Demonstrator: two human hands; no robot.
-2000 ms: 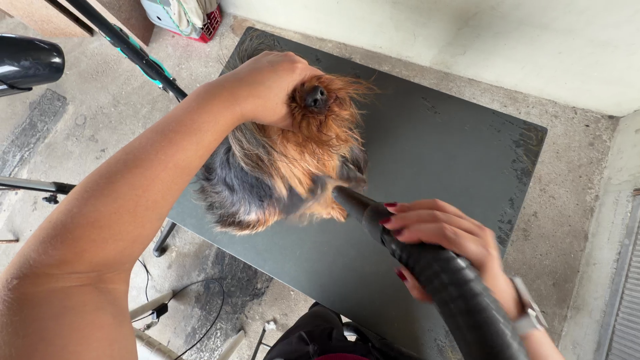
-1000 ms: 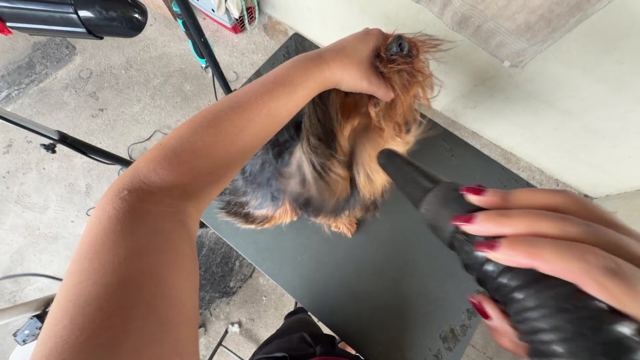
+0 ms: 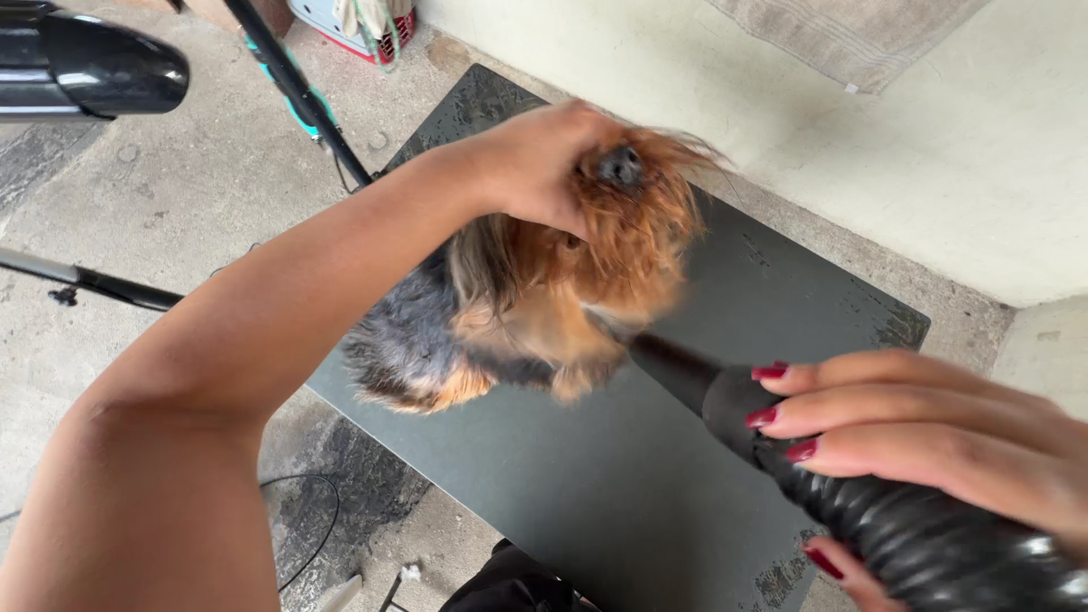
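A small long-haired dog (image 3: 510, 331), tan on the head and chest and dark grey on the back, is on a dark grooming table (image 3: 544, 476). My left hand (image 3: 557, 170) holds its head from the side, with the muzzle tilted up and the fingers partly hidden by fur. In my right hand (image 3: 918, 442) is the black ribbed hose of a pet dryer (image 3: 892, 518), gripped just behind its tapered nozzle. The nozzle tip is close to the dog's chest, below the chin, where the fur is parted and blurred.
Another black dryer nozzle (image 3: 110, 64) juts in at upper left. A black metal pole (image 3: 297, 93) and a stand's arm (image 3: 127, 285) are left of the table. Beyond are a pet carrier (image 3: 391, 34), a pale wall (image 3: 850, 170) and a hanging towel (image 3: 858, 34). A cable (image 3: 336, 510) lies on the floor.
The nozzle has come back close to the dog's chest, after being farther from it one second ago. My left hand has kept its hold on the dog's head.
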